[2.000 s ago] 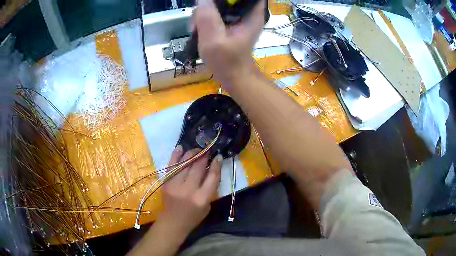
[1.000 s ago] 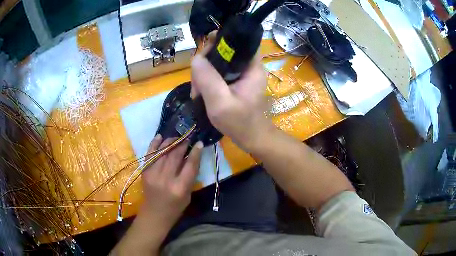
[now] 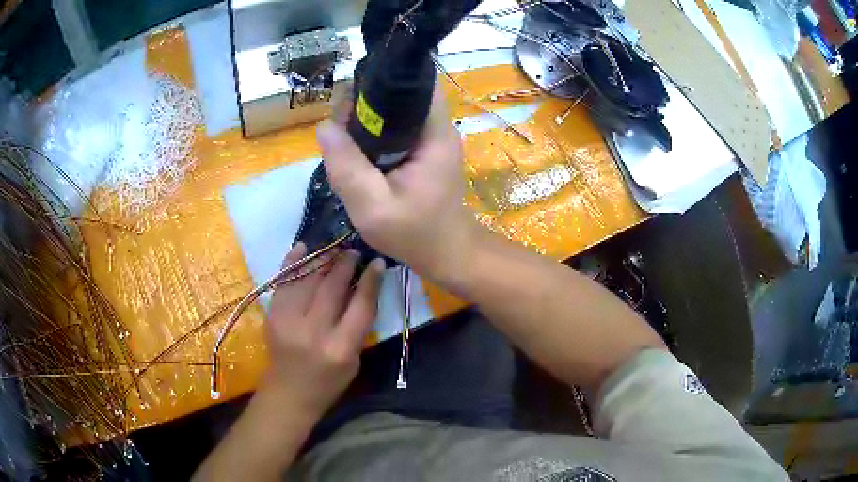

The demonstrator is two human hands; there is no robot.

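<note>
A black unit lies on a white sheet on the bench, mostly hidden by my right hand and the tool. Lead wires run from it to the left, ending in a small white plug; another wire strand hangs over the front edge. My left hand holds the near edge of the unit with its fingertips. My right hand grips a black electric screwdriver with a yellow label, upright over the unit. The screwdriver's tip is hidden.
A silver-white screw feeder stands behind. Wire harnesses lie left, near a pile of thin white wires. Grey discs and black parts lie back right, beside a cardboard sheet. A large brown bin stands right.
My right hand has brought the screwdriver down from the feeder area onto the unit and now holds it more upright. My left hand stays at the unit's near edge.
</note>
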